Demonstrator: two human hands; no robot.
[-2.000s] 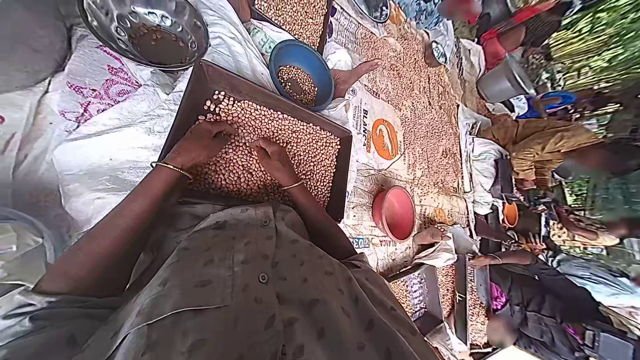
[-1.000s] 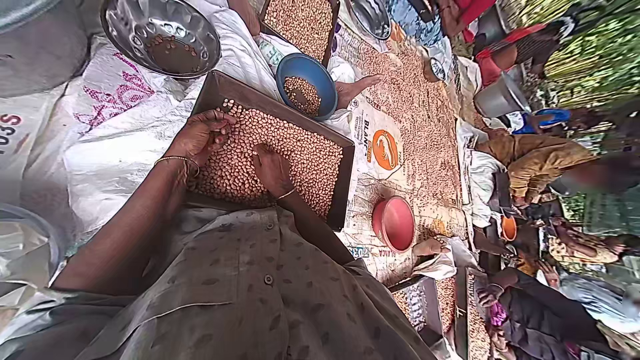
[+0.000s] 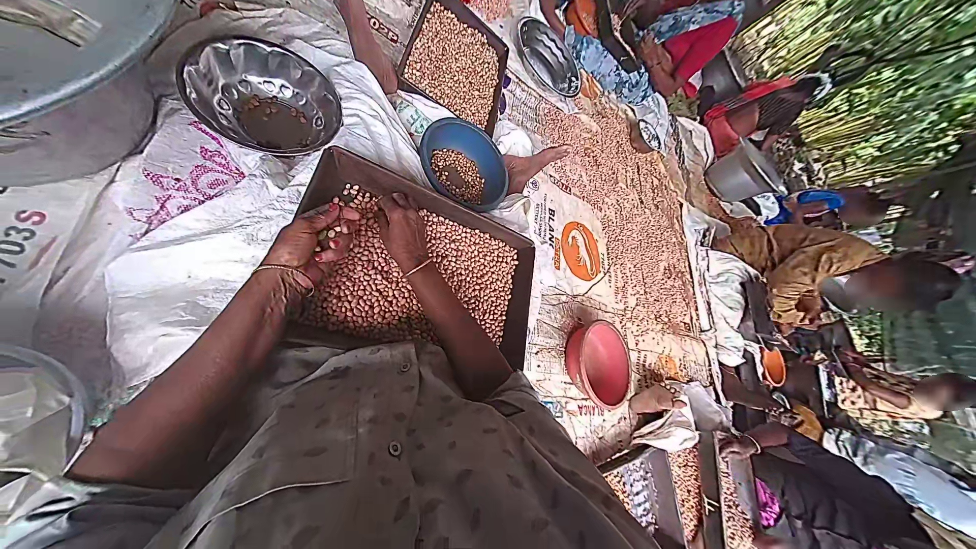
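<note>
A dark rectangular tray (image 3: pixel 524 297) full of pinkish-tan nuts or beans (image 3: pixel 465 263) lies against my lap. My left hand (image 3: pixel 314 240), at the tray's left side, is turned partly palm up, with several of the nuts in its curled fingers. Just right of it, my right hand (image 3: pixel 402 229) is over the upper part of the tray, fingers bent down at the nuts; whether it holds any cannot be told. Beyond the tray's far edge stands a blue bowl (image 3: pixel 496 171) partly filled with similar nuts. A fluted metal bowl (image 3: pixel 324 99) with a few nuts sits at upper left.
Another filled tray (image 3: pixel 499 61) lies beyond the blue bowl, near a bare foot (image 3: pixel 534 168). A red bowl (image 3: pixel 606 362) stands at right on sacking spread with nuts (image 3: pixel 648 229). A large metal basin (image 3: pixel 130 61) is at upper left. Several people sit along the right.
My left hand has turned more palm up and now shows nuts in its fingers. My right hand has moved to the tray's far part, closer to the left hand.
</note>
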